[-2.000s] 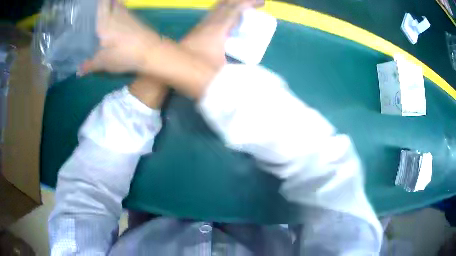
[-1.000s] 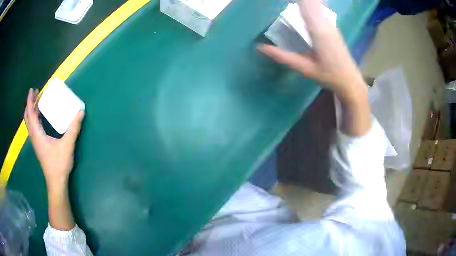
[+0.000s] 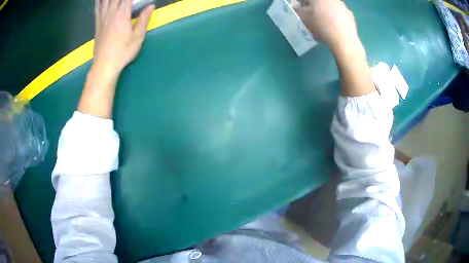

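Note:
My left hand (image 3: 115, 36) is at the top left, over the belt's edge. A pale piece with a dark edge, apparently the white unit (image 3: 142, 4), lies between its thumb and fingers, mostly cut off by the frame's top. My right hand (image 3: 326, 20) is at the top right, its curled fingers at the upper side of the small white printed box (image 3: 291, 28). The fingertips are partly hidden, so what they grip cannot be told. White leaflets or cards (image 3: 393, 85) lie by my right wrist, partly hidden by it.
Clear plastic bags (image 3: 20, 136) are piled at the left, above the brown carton (image 3: 15, 226). The green bench (image 3: 221, 138) has a yellow edge strip (image 3: 61, 72) beside the dark belt. White plastic sheet (image 3: 419, 190) hangs low at the right.
The view has turned back to the left. My right hand has moved from the leaflets to the small white box. My left hand has moved farther forward with the white unit.

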